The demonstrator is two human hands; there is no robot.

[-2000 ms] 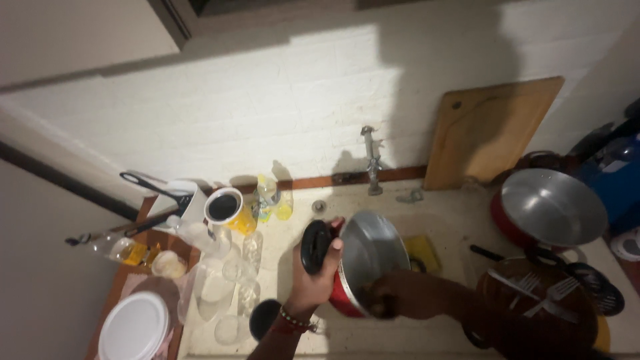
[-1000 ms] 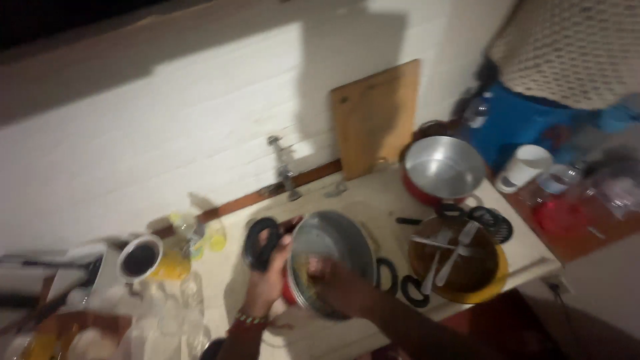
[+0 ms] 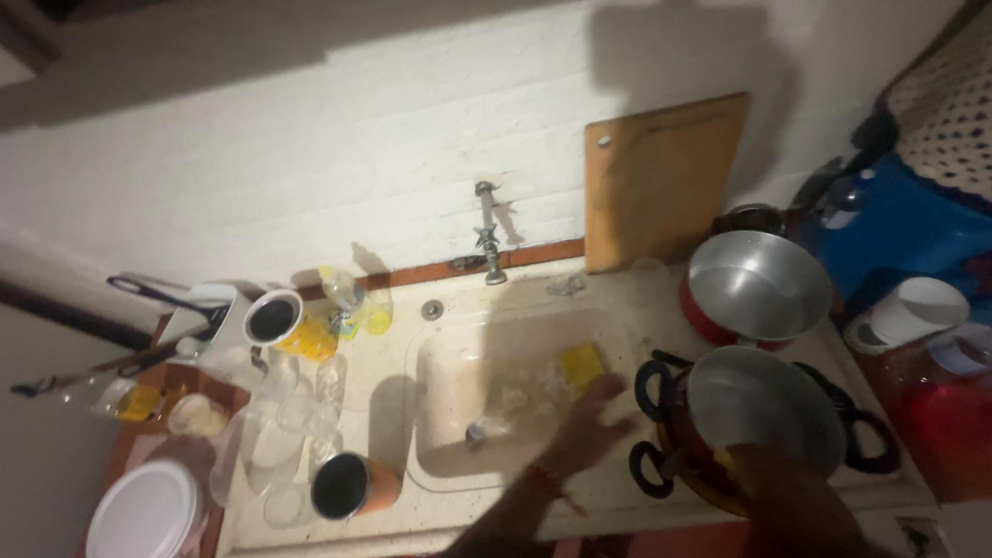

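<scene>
My left hand is over the right part of the sink, fingers spread, just below a yellow sponge lying in the basin. My right hand is at the near rim of a metal pot with black handles; a yellowish bit shows by its fingers, and shadow hides whether it grips anything. That pot stands over a brownish pan with a yellow rim, right of the sink. Behind it stands a red pot with a bare metal inside.
A tap is on the wall behind the basin, with a wooden cutting board leaning to its right. On the left are a yellow cup, clear glasses, an orange cup and a white lid. A white cup lies at right.
The pot held over the sink has moved right, onto the dishes beside the sink. My left hand has let go of it and is apart from it. The view has shifted.
</scene>
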